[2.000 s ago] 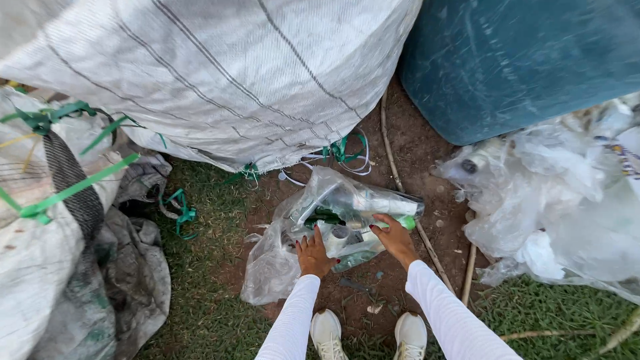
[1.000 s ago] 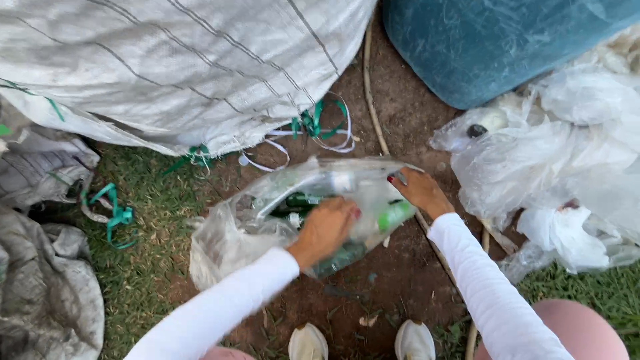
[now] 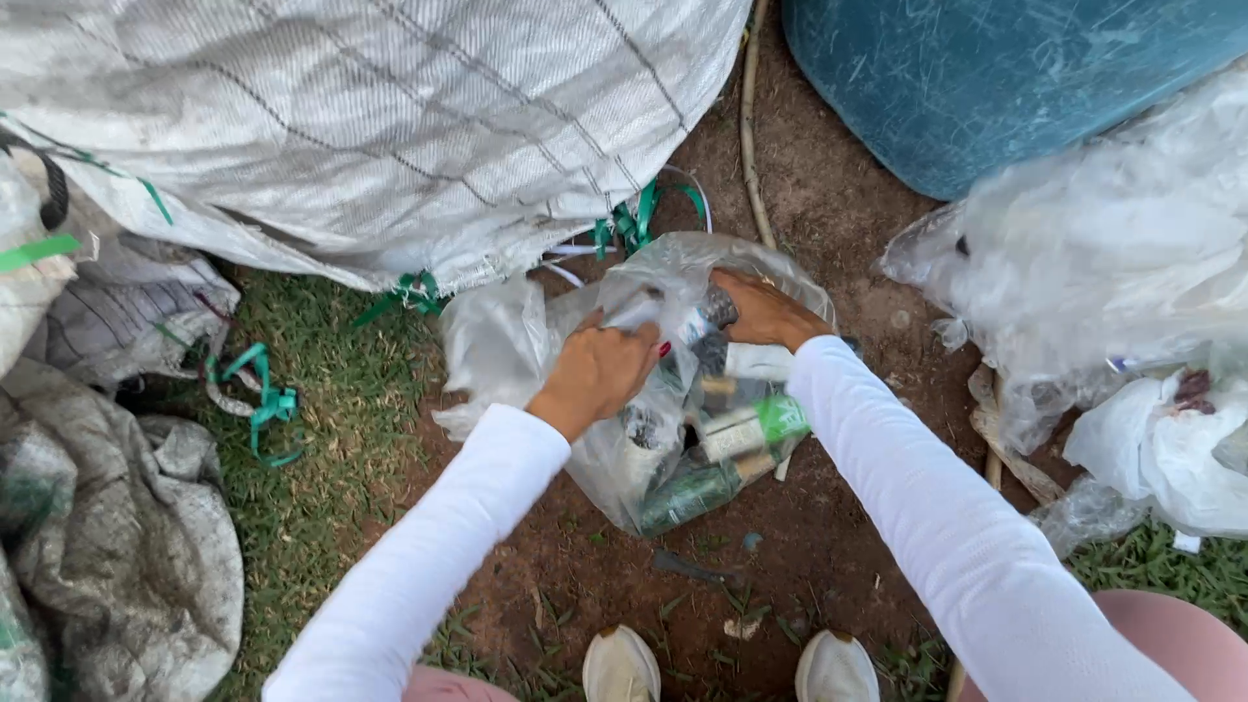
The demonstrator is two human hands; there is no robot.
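A clear plastic bag (image 3: 497, 336) lies on bare soil between the big sack and my shoes, with bottles and other waste in it. My left hand (image 3: 603, 369) grips the film of this bag near its middle. At the bag's upper right, my right hand (image 3: 765, 310) is closed around a clear plastic bottle (image 3: 715, 314) that has a pale label. Below my hands lie a green glass bottle (image 3: 692, 495), a green and white packet (image 3: 756, 427) and a white cylindrical item (image 3: 759, 362). Part of my right fingers is hidden behind the bottle and film.
A large white woven sack (image 3: 390, 127) with green ties fills the upper left. A blue plastic container (image 3: 994, 78) stands at the upper right, above heaped clear plastic film (image 3: 1121, 253). Dirty folded sacks (image 3: 127, 546) lie at the left. A thin stick (image 3: 751, 127) lies beyond the bag.
The plastic bag has been opened out and its contents show more. My right hand, earlier at the bag's right edge, is now inside its upper part around a bottle.
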